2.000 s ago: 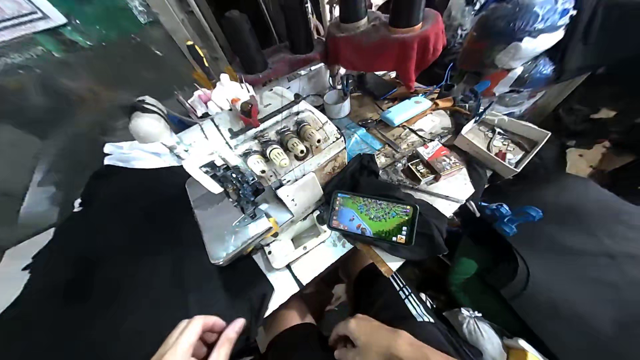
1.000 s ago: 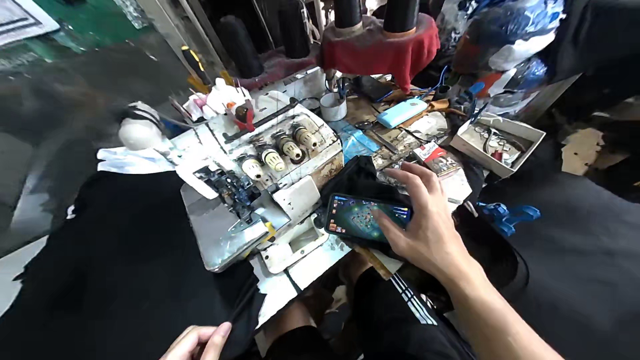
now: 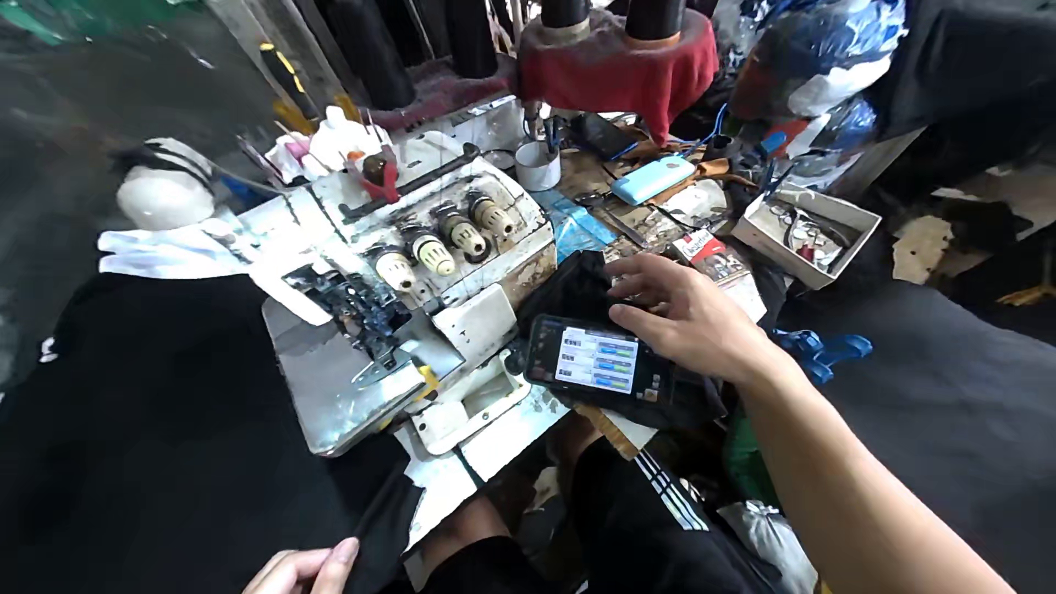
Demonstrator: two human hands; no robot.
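Note:
My right hand (image 3: 685, 318) hovers with bent, spread fingers over the right end of a smartphone (image 3: 598, 360), whose screen is lit. The phone lies on bunched black cloth (image 3: 565, 289) beside a white overlock sewing machine (image 3: 487, 318). At the bottom edge, my left hand (image 3: 309, 568) is partly cut off, with thumb and finger close together at the black fabric (image 3: 165, 429). Whether it pinches that fabric cannot be told. The fabric spreads left of the machine's metal plate (image 3: 330, 396).
Behind the machine stand thread cones (image 3: 652, 18) over a red cloth (image 3: 615, 78). To the right are a light blue case (image 3: 653, 179), a cigarette pack (image 3: 701, 247), a cardboard box of small tools (image 3: 850, 219) and a blue plastic item (image 3: 825, 353). A white cup (image 3: 538, 167) holds tools.
My right hand has risen from my lap to the phone, then drawn back slightly from its screen. The screen has changed from a game map to a panel. My left hand remains low.

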